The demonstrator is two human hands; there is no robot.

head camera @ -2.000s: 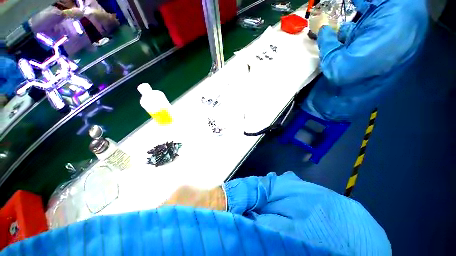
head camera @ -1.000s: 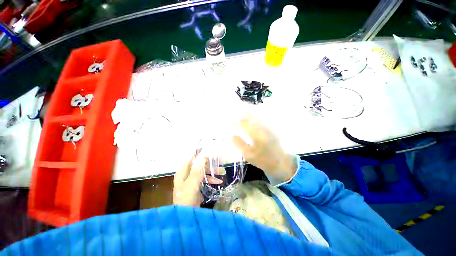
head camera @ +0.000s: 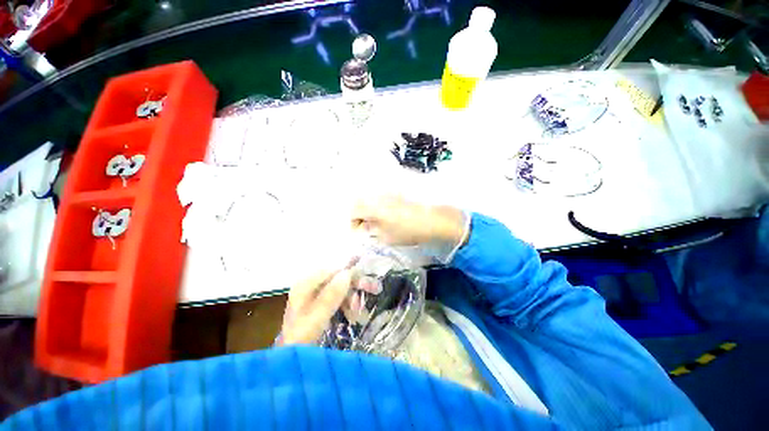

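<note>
A shiny looped assembly (head camera: 395,307) with thin clear and dark rings hangs low at the table's front edge. My left hand (head camera: 316,307) is closed around its left side, fingertips at its top. My right hand (head camera: 405,223) is just above it, over the white table, with curled fingers; what its fingertips touch is washed out by glare. A pile of small black parts (head camera: 422,152) lies beyond my right hand.
A red tray (head camera: 160,194) with white figure-eight parts (head camera: 125,167) is at left, beside a crumpled white cloth (head camera: 194,198). Behind stand a dispenser bottle (head camera: 357,77) and a yellow-white bottle (head camera: 469,63). Coiled loop assemblies (head camera: 556,168) and a black band (head camera: 603,236) are at right.
The view has swung from the right side of the line to the tray and table. Since the last earlier frame, my right hand has moved left and its fingers have curled in above the looped assembly.
</note>
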